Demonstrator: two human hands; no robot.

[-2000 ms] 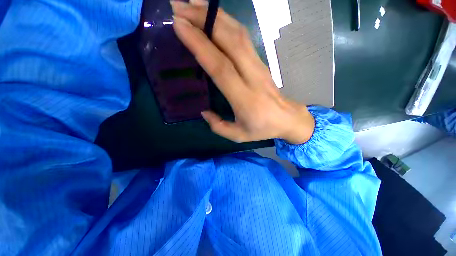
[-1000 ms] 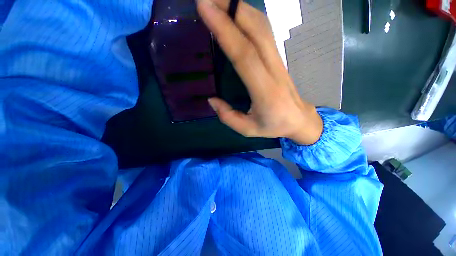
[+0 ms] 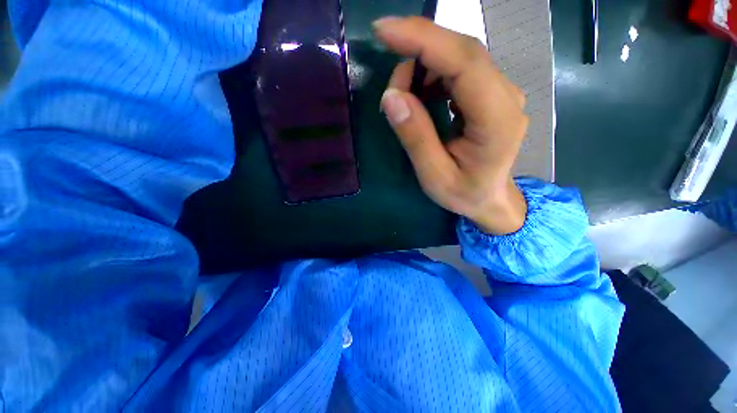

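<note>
The glossy dark purple phone-like slab (image 3: 313, 153) lies on the dark green mat, its top cut off by the upper edge. My right hand (image 3: 469, 121) is just right of it, not touching it, with thumb and forefinger apart. A thin dark tool (image 3: 428, 10), apparently the tweezers, runs behind the forefinger into this hand; its tip is hidden or out of frame. My left hand is out of view; only its blue sleeve shows at the left. The grey sheet (image 3: 535, 121) with a stepped white part (image 3: 462, 16) lies partly behind my right hand.
Right of the sheet, a second slim dark tool (image 3: 594, 34) and small white pieces (image 3: 625, 52) lie on the mat (image 3: 622, 137). A red bin (image 3: 714, 16) and a long white bar (image 3: 703, 145) are at the far right. The mat's near edge runs before my smock.
My right hand has moved right, off the slab, and its fingers have curled with the thumb raised. The slab and sheet appear shifted slightly right in the picture.
</note>
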